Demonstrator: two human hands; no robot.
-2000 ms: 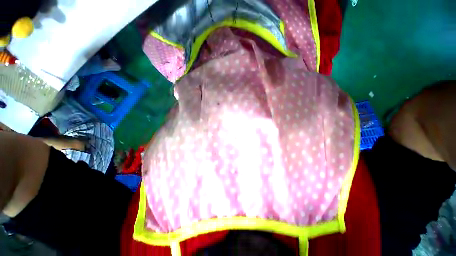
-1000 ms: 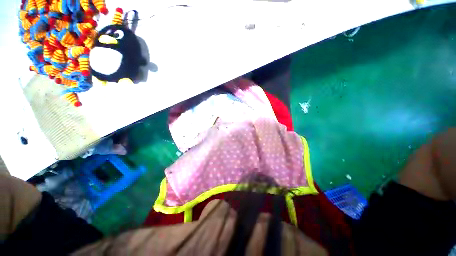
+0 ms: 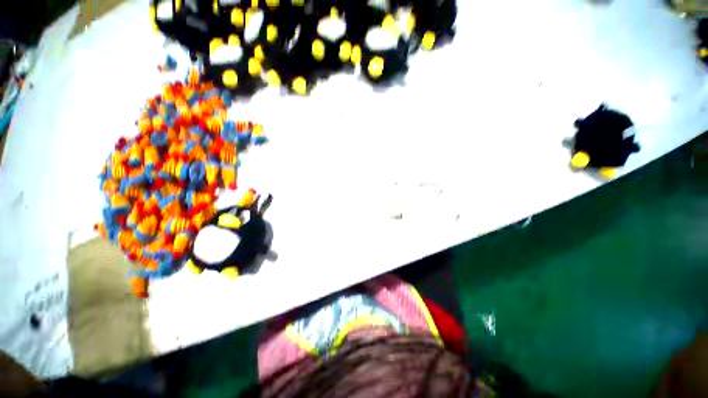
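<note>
A plush penguin [image 3: 233, 242] with a small striped knitted hat [image 3: 248, 199] and a dark loop on its head lies on the white table, belly up, beside a large pile of striped knitted hats [image 3: 172, 175]. Another plush penguin [image 3: 604, 138] lies alone near the table's right edge. A heap of plush penguins [image 3: 310, 39] lies at the back. Neither of my hands is in view; only dark, blurred skin shows at the lower left and lower right corners.
The white table [image 3: 349, 179] has its near edge running diagonally. A brown cardboard piece [image 3: 105, 311] lies at its left edge beside handwritten marks. Tiny bits lie mid-table. My pink apron [image 3: 287, 342] is below the edge, over the green floor [image 3: 574, 288].
The view has tilted up from my apron and lap to the table, so the penguin heap and the lone right penguin now show. The penguin beside the hat pile appears unmoved.
</note>
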